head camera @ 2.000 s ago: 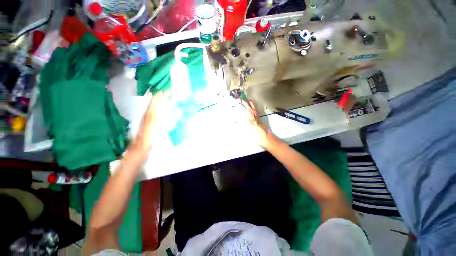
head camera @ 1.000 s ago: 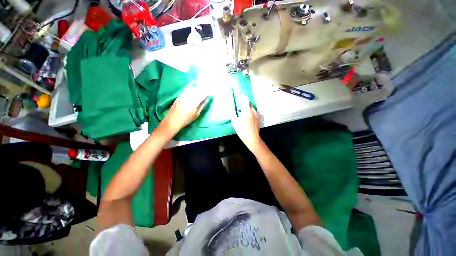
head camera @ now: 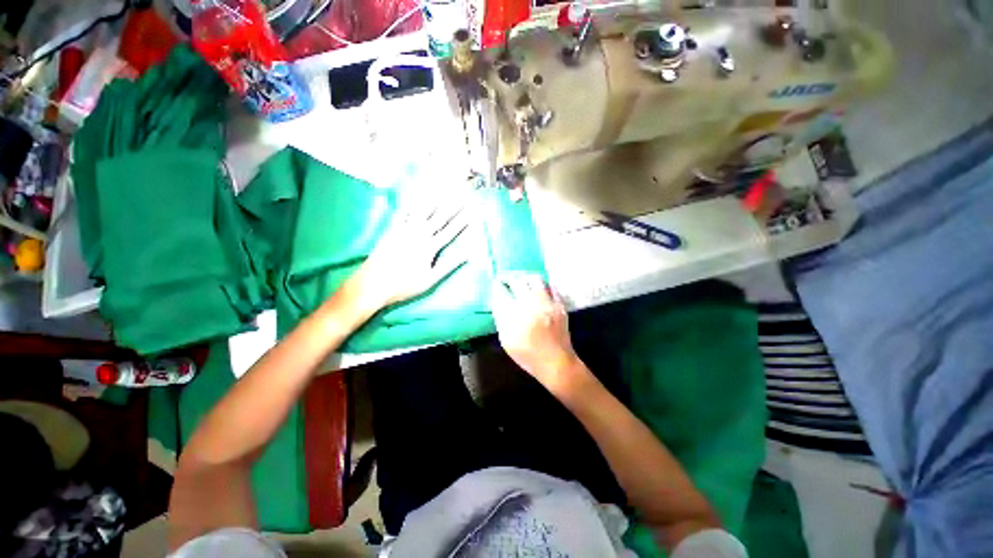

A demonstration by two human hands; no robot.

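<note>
A green garment panel (head camera: 330,234) lies on the white table left of and under the presser foot (head camera: 510,174), washed out by the lamp. My left hand (head camera: 419,251) lies flat on the panel with fingers spread. My right hand (head camera: 528,316) is at the table's front edge, its fingers closed on the near end of a narrow green strip (head camera: 514,234) of the cloth that runs up to the presser foot. The beige sewing machine (head camera: 642,98) stands right of the hands. Glare hides detail at the needle.
A stack of green cut pieces (head camera: 163,229) is at the left on the table. A slim dark blue tool (head camera: 642,230) lies below the machine arm. A red bottle (head camera: 245,55) stands at the back left. A red-and-white can (head camera: 147,373) is at left. Blue cloth (head camera: 915,316) hangs at right.
The green panel, spread out since the first frame, lies left of the needle. From one second ago, my right hand is slightly lower relative to the presser foot, with the strip more exposed.
</note>
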